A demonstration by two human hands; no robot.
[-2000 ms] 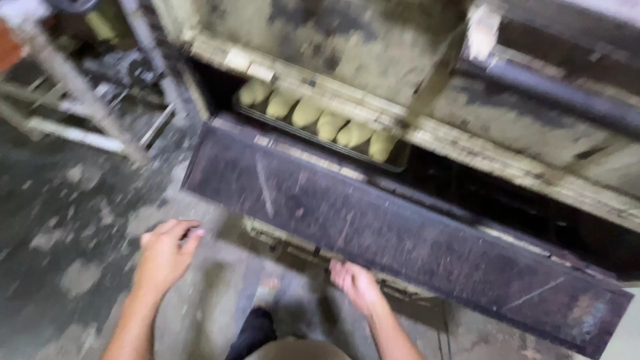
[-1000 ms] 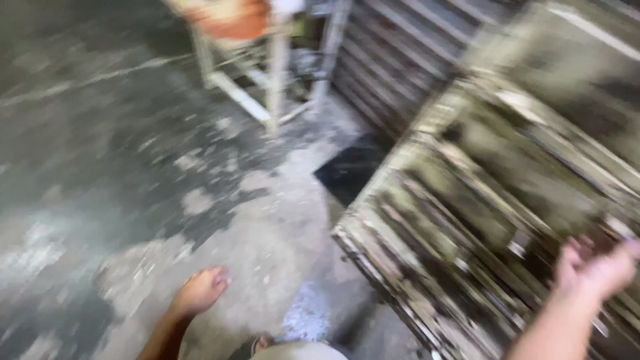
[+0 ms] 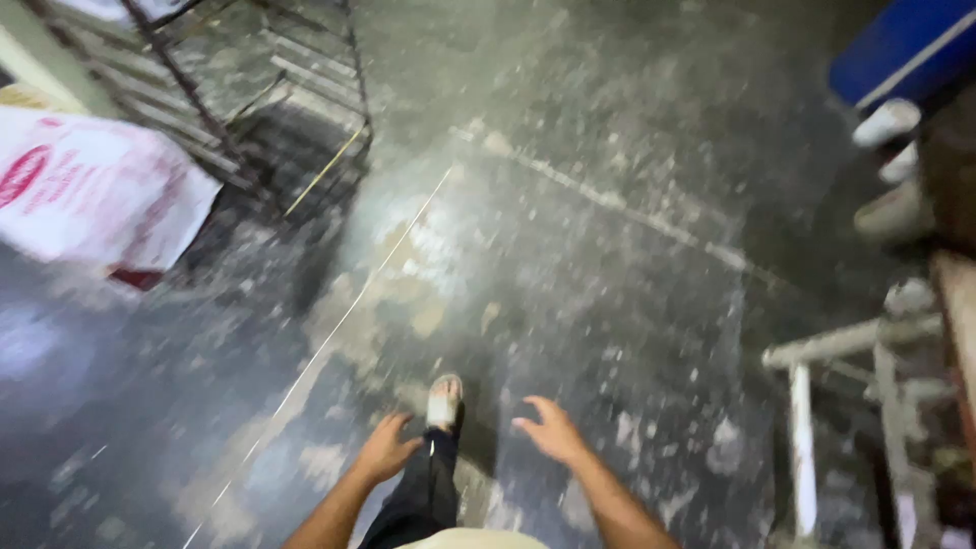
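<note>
My left hand (image 3: 389, 450) hangs low at the centre, its fingers apart and nothing in it. To its right, my right hand (image 3: 550, 431) is also empty, thumb and fingers spread. Between and below them show my dark trouser leg (image 3: 427, 488) and one foot in a light sandal (image 3: 444, 400). Neither hand touches anything; both are above the worn concrete floor (image 3: 610, 305).
At the upper left, a printed white sack (image 3: 99, 191) lies beside a metal rack (image 3: 320, 76). A blue drum (image 3: 907, 53) is at the upper right, with a whitish frame stand (image 3: 804, 450) at the lower right. A thin pale line crosses the floor.
The view has swung away from the dark metal panel and the tray of pale dough pieces seen two seconds ago. My right hand, earlier at the slatted metal structure, is now over the floor.
</note>
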